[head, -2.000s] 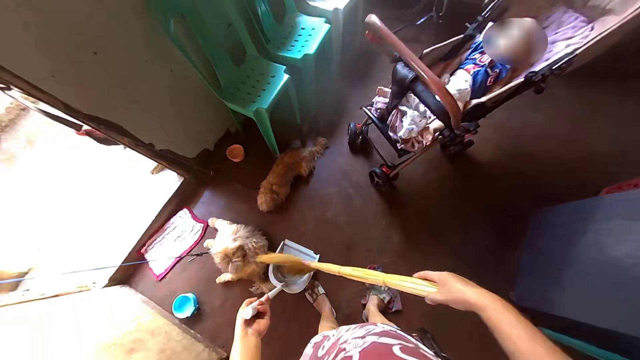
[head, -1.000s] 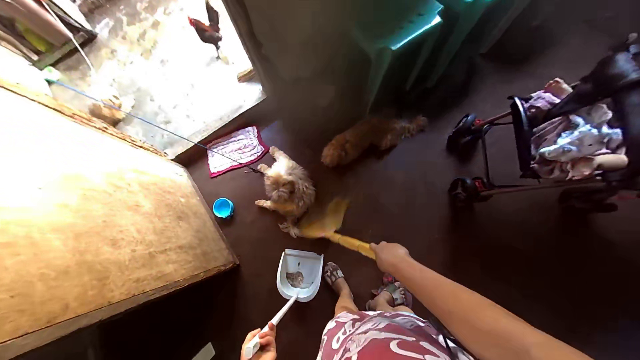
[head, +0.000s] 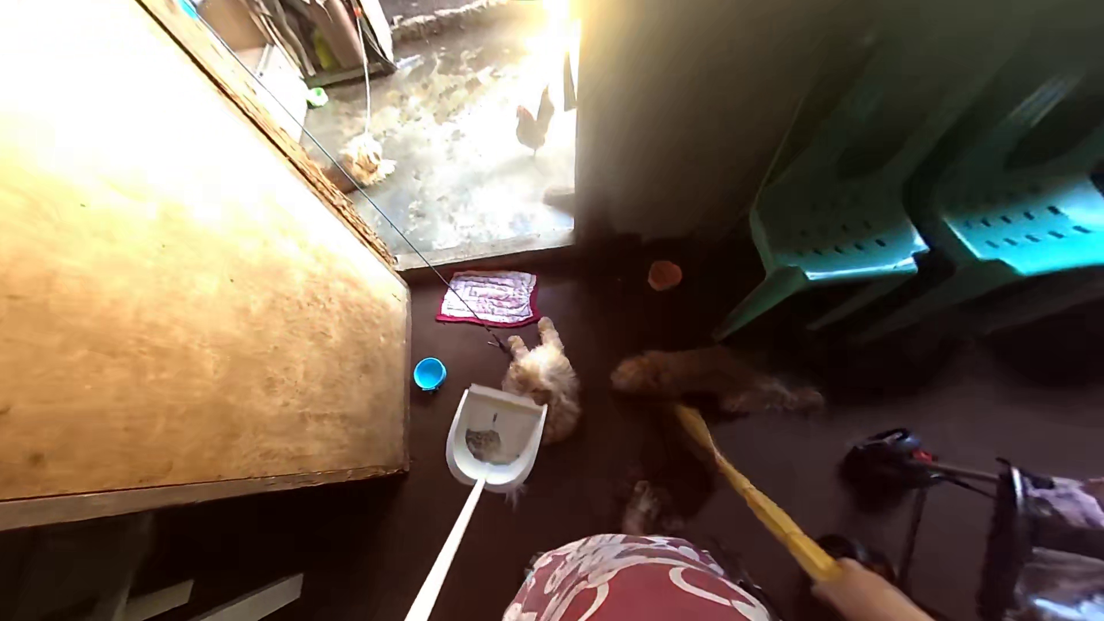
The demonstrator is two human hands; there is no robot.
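My right hand [head: 867, 591] grips the yellow handle of a broom [head: 768, 509] at the lower right. The broom slants up and left, its far end beside a brown dog [head: 707, 373] lying on the dark floor. A white long-handled dustpan [head: 500, 431] with a small heap of grayish debris in it is at the centre left. Its handle runs down to the bottom edge; my left hand is out of view. Just beyond the pan lies a light tan dog [head: 545, 375], partly hidden by it, near a leash.
A pink-and-white cloth [head: 492, 297] lies by the doorway, with a blue bowl [head: 429, 373] nearby. A wooden panel [head: 207, 328] stands left. Green plastic chairs [head: 845, 250], an orange bowl [head: 664, 275] and a stroller [head: 1000, 526] are right. Outside are a chicken [head: 532, 129] and another animal [head: 366, 160].
The view has swung toward the doorway. The dustpan now overlaps the light tan dog in view. The broom has moved right, from beside that dog to the brown one. My left hand has left view.
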